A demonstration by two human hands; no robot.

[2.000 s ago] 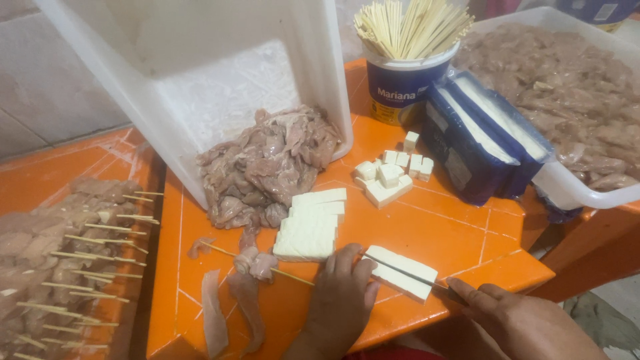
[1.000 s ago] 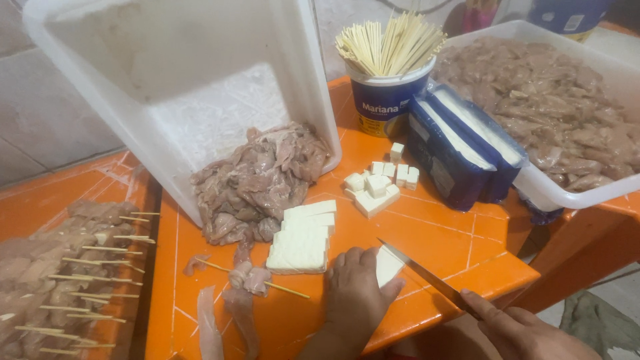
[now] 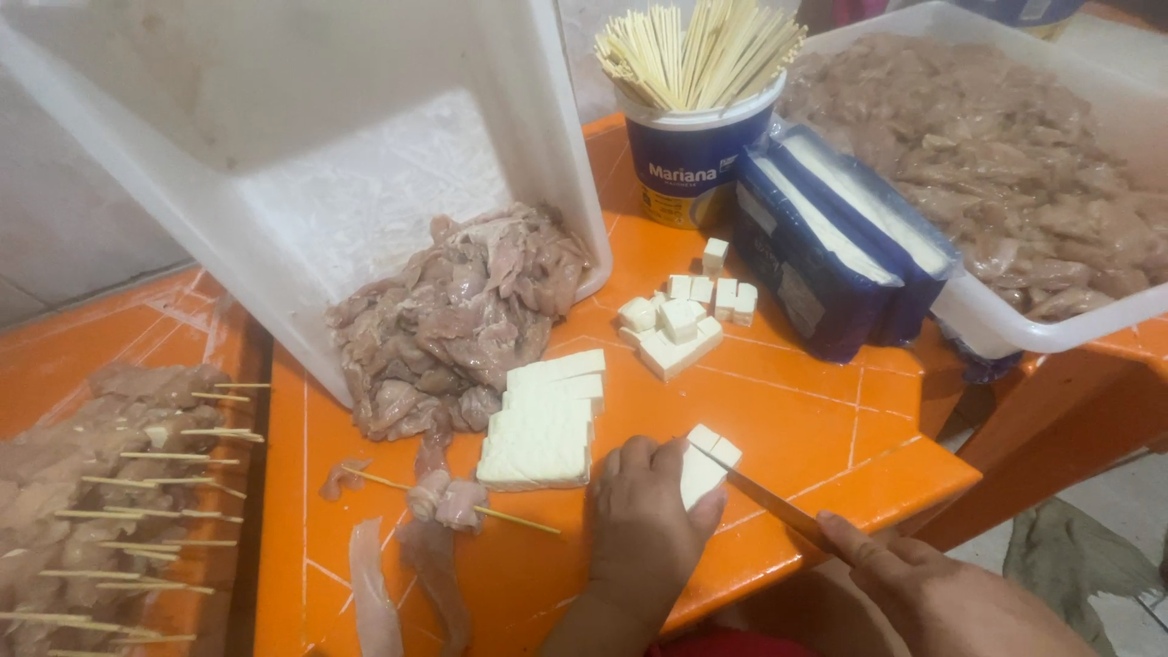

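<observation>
My left hand (image 3: 648, 520) presses on a small white cheese slab (image 3: 700, 474) lying on the orange tabletop (image 3: 821, 411). My right hand (image 3: 912, 575) grips a knife (image 3: 776, 506), its tip at the far end of the slab, where cut lines show. Left of my left hand lies an overlapping row of white cheese slices (image 3: 538, 438). Beyond the hands are small cheese cubes (image 3: 680, 319). A wooden skewer (image 3: 520, 520) with rolled raw meat (image 3: 447, 502) rests near my left wrist, beside loose meat strips (image 3: 376, 584).
A tilted white tub (image 3: 598, 210) holds raw meat (image 3: 456, 319). Behind stand a bucket (image 3: 698, 155) of wooden skewers and blue-wrapped packs (image 3: 821, 246). A white tray (image 3: 1049, 333) of raw meat is at right; skewered meat (image 3: 119, 456) is piled at left.
Two seconds ago the knife lay lengthwise along a longer-looking cheese slab. Now the blade lies across the slab's far end, which shows separate pieces. My left hand still rests at the cheese.
</observation>
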